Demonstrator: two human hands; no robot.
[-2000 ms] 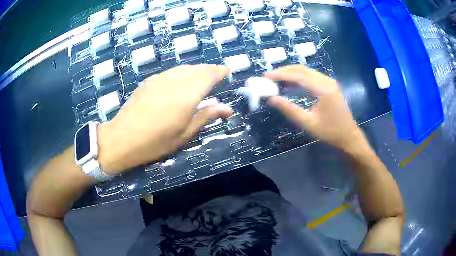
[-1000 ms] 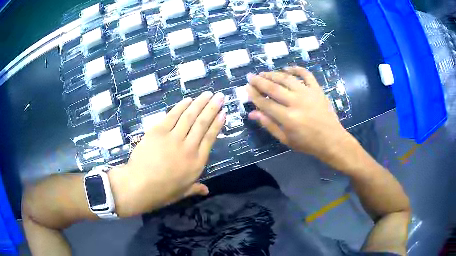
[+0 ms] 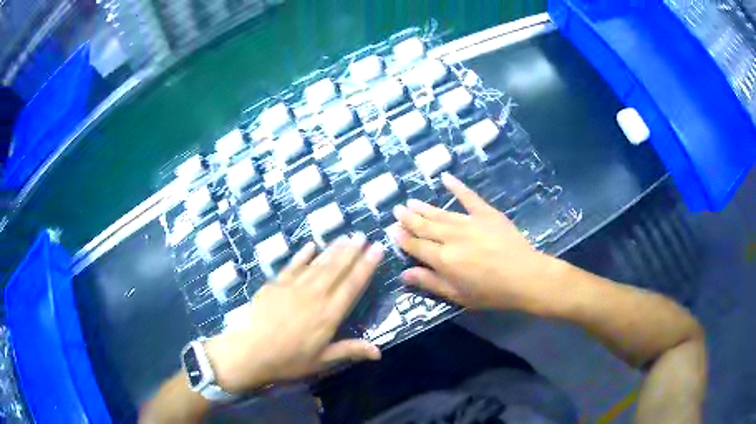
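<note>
A clear blister tray [image 3: 530, 178] lies tilted across the dark worktop, its far part reaching over the rail and green belt. Rows of white wired components [image 3: 380, 191] with thin pale wires sit in its pockets. The near right part shows pockets without blocks. My left hand [image 3: 298, 319], wearing a white watch, lies palm down over the tray's near left part, fingers extended and partly covering white blocks. My right hand [image 3: 472, 252] lies palm down on the near middle, fingertips beside a partly hidden block. I see neither hand gripping anything; what is under the palms is hidden.
Blue bins stand at the right [image 3: 663, 99] and left [image 3: 50, 331] ends of the worktop [image 3: 124, 306]. A small white piece [image 3: 632, 126] lies by the right bin. The green belt [image 3: 273, 54] and pale rail [image 3: 497, 35] run behind. Another blue bin [image 3: 54, 116] is at far left.
The white component in my right hand has been let go. Both hands have come down flat on the tray. The view has tilted and shows more belt and the left bin.
</note>
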